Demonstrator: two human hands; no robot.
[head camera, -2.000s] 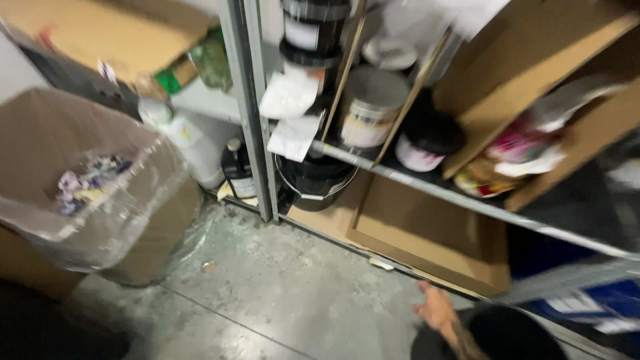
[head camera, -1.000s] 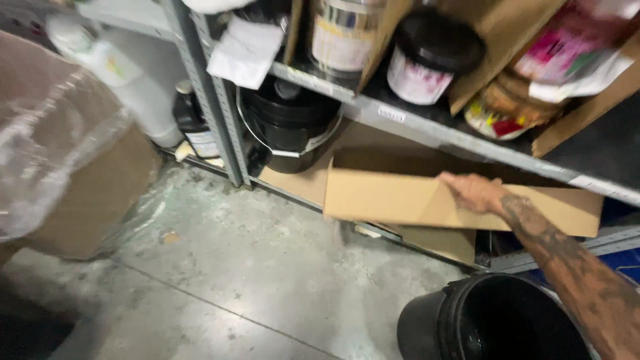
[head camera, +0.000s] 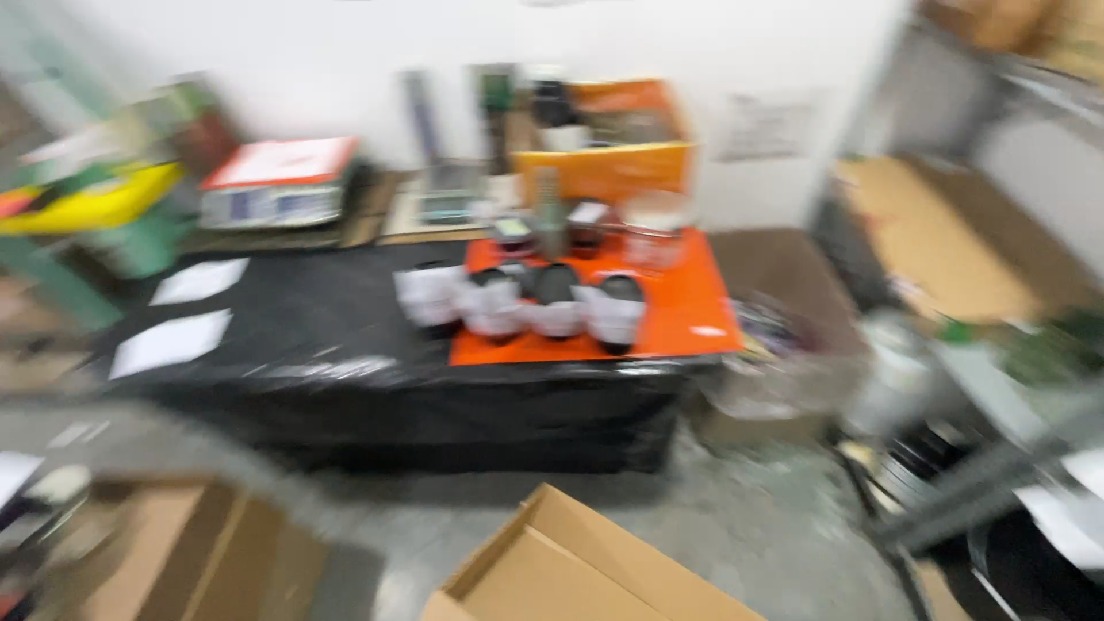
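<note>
Neither of my hands shows in this blurred head view. An empty-looking shallow cardboard box (head camera: 561, 573) juts in at the bottom middle; whatever holds it is outside the frame. Beyond it stands a table covered in black plastic (head camera: 336, 328). Several dark jars with white papers (head camera: 556, 302) stand in a row near the table's front, most of them on an orange sheet (head camera: 681, 302). An orange and yellow box (head camera: 604, 172) with things inside stands behind them. Two white papers (head camera: 177, 341) lie at the table's left.
A lined waste box (head camera: 776, 388) stands right of the table, beside a white jug (head camera: 893, 371). Metal shelving (head camera: 975, 474) runs along the right edge. Another cardboard box (head camera: 216, 552) sits at the lower left. A yellow-rimmed green container (head camera: 129, 207) is at the far left.
The view has swung from the shelving to the table. Earlier a hand gripped a cardboard tray at the bottom shelf; now that hand is out of view and a cardboard box shows below.
</note>
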